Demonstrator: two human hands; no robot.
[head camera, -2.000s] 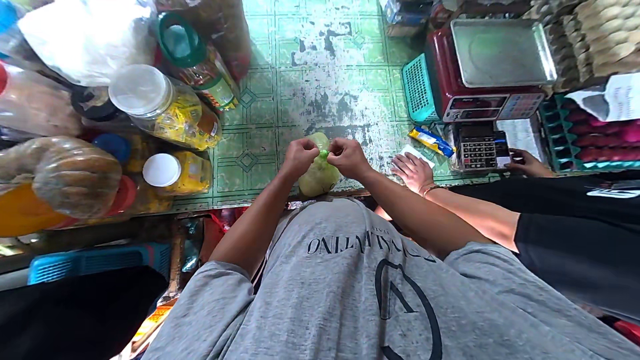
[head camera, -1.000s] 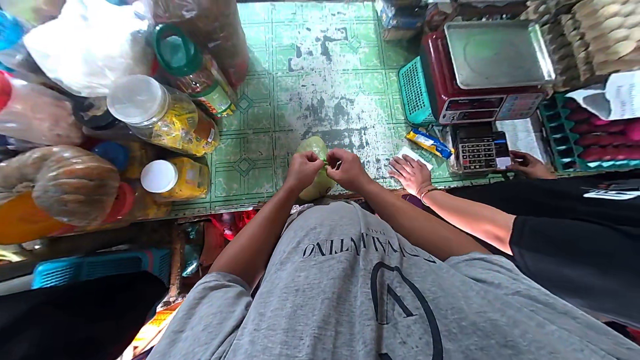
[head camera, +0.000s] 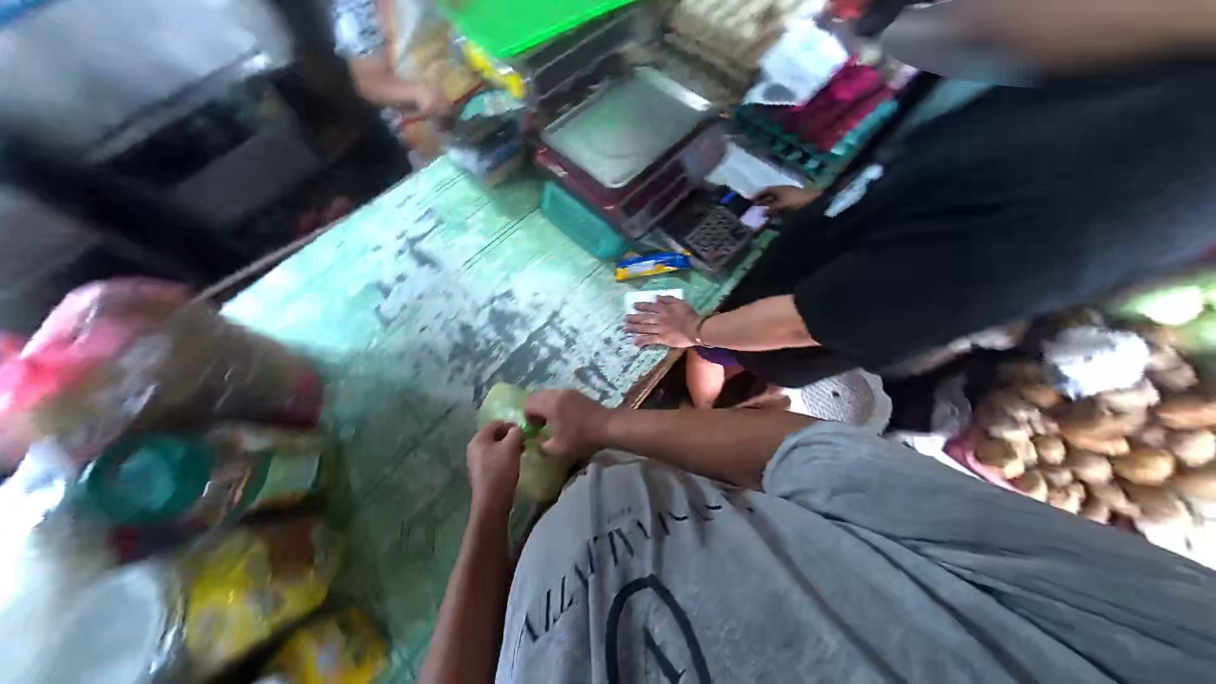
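A light green plastic bag (head camera: 543, 472) with unclear contents rests at the near edge of the green patterned counter (head camera: 408, 380), close against my grey shirt. My left hand (head camera: 496, 458) pinches the bag's gathered top from the left side. From the right, my right hand (head camera: 567, 423) grips the same bunched plastic, its fingers close to those of the left. Part of the bag shows beyond my fingers and part below them. Blur hides the exact hold of the fingertips.
A co-worker's hand (head camera: 662, 322) lies flat on white paper at the right edge. Beyond are a blue and yellow packet (head camera: 653, 265), a calculator (head camera: 719, 235), a teal basket (head camera: 581, 220) and a weighing scale (head camera: 629, 123). Lidded jars (head camera: 147, 478) crowd the left. Brown tubers (head camera: 1102, 437) lie far right.
The view has swung strongly round to the right and is blurred. Both my hands stay on the green bag's top. The co-worker's flat hand remains on the counter.
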